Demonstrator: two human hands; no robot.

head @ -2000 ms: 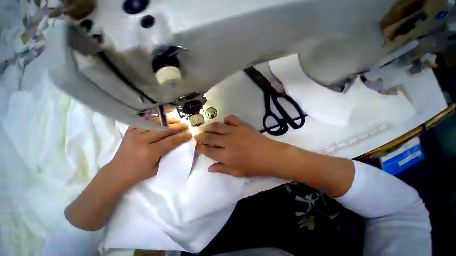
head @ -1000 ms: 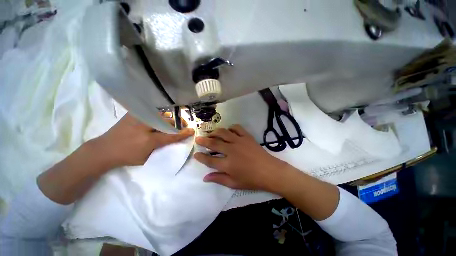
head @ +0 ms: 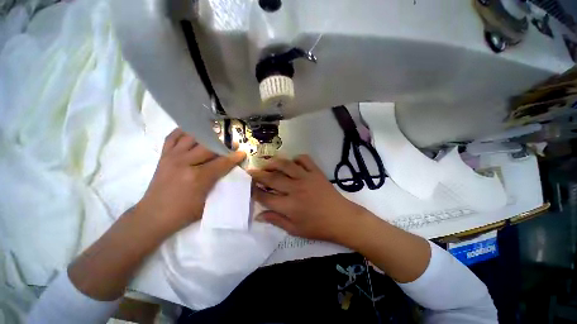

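A white garment panel (head: 205, 266) lies bunched under both hands and hangs over the table's front edge. A small stiffer white piece (head: 228, 201) lies on it between the hands. My left hand (head: 183, 174) presses on the cloth, its fingertips close to the lit presser foot and needle (head: 235, 136). My right hand (head: 300, 196) lies flat on the cloth just right of the small piece, fingers slightly apart. The sewing machine (head: 367, 69) arches over the work, with a cream tension dial (head: 276, 88) on its head. The fingertips partly hide the stitching point.
Black shears (head: 359, 166) lie on the bed right of my right hand. White cut pieces (head: 411, 158) lie farther right. A printed scale (head: 433, 219) runs near the front edge. Heaped white cloth (head: 57, 139) covers the left. A blue-and-white box (head: 473, 249) is below at right.
The small piece now lies straighter between the hands, and the panel's lower part has drawn in from the left. My left hand has turned, its fingers pointing more upward. The view has shifted.
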